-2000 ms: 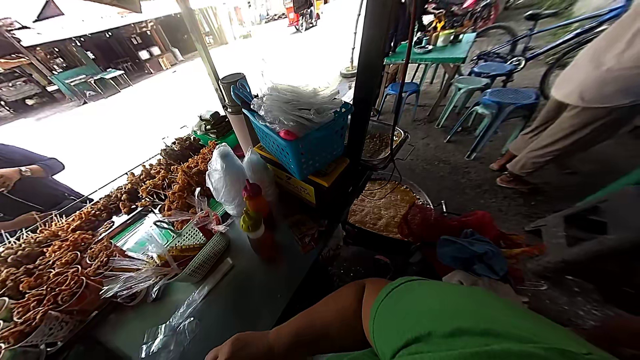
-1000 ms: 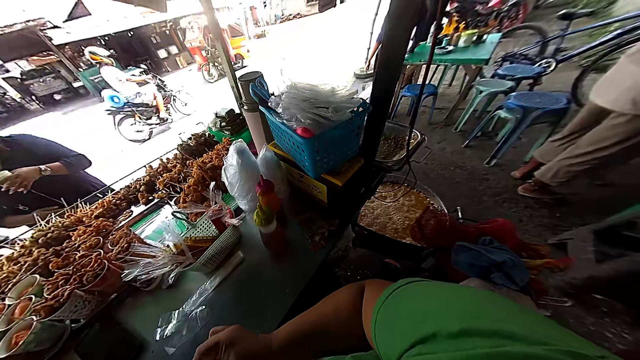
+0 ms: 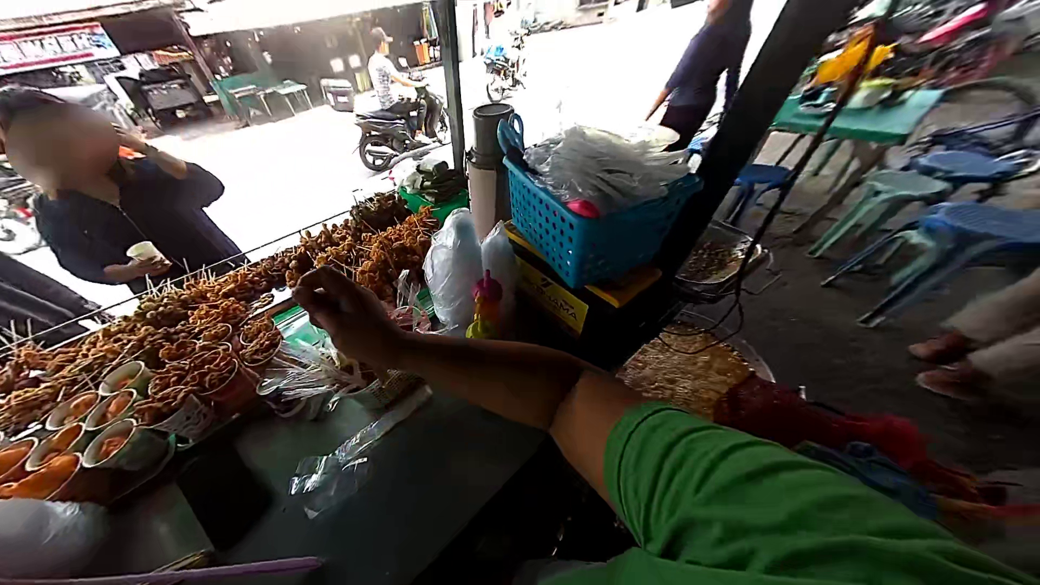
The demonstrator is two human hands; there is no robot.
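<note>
My right hand (image 3: 345, 313) reaches over the stall counter, fingers bent, above a green-edged tray and beside skewered fried food (image 3: 390, 252); whether it holds anything is unclear. Below it lie plastic-wrapped sticks (image 3: 317, 374) next to a woven basket (image 3: 390, 388). To its right stand a filled clear plastic bag (image 3: 453, 264) and a squeeze bottle with a pink top (image 3: 487, 296). Cups of orange food (image 3: 114, 443) and fried pieces fill the counter's left side. A flat clear plastic bag (image 3: 333, 475) lies on the dark countertop (image 3: 406, 496). My left hand is out of view.
A blue plastic basket of clear bags (image 3: 601, 227) sits on a yellow and black box (image 3: 552, 301), near a dark post (image 3: 756, 106). A wide pan of frying food (image 3: 691, 370) is at the right. Across the counter, a person in dark clothes (image 3: 130, 211) holds a cup.
My right hand has risen from the near counter edge and moved forward over the food display. The view has tilted up, showing more of the person across the counter.
</note>
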